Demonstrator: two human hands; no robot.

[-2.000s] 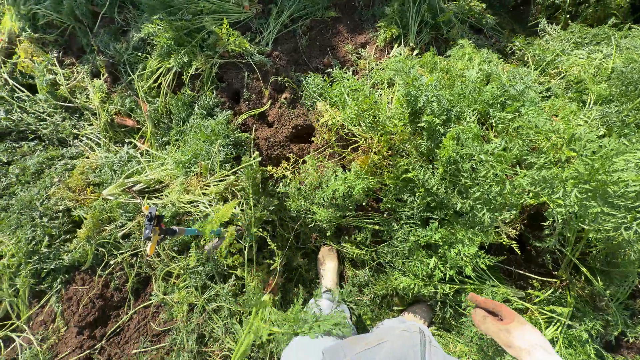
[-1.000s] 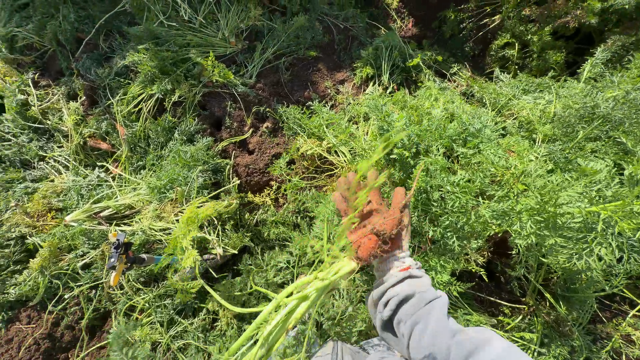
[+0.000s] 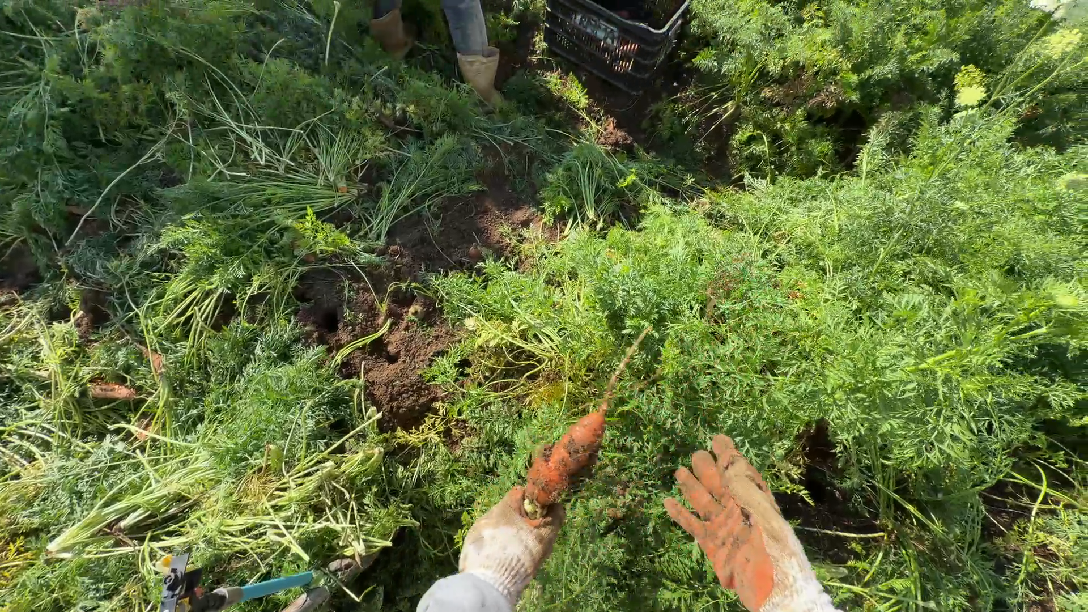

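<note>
A soil-covered orange carrot (image 3: 565,459) with a long thin root tip stands up from my left hand (image 3: 512,535), which grips it by its top end. A dirty knit glove covers that hand. To the right, my right hand (image 3: 731,518), in a soiled glove with an orange palm, is spread with its fingers apart and nothing in it. Leafy carrot tops (image 3: 765,340) grow around and behind both hands. No leafy stems are visible on the held carrot.
Cut carrot greens (image 3: 212,501) and a loose carrot (image 3: 112,391) lie at left, near bare soil (image 3: 395,365). A blue-handled tool (image 3: 272,586) is at bottom left. Another person's boots (image 3: 480,75) stand at the top beside a black plastic crate (image 3: 612,38).
The view has tilted up, bringing the crate and boots in. The bunch of green stems seen by a gloved hand a second ago is gone from there. The carrot now shows in my left hand.
</note>
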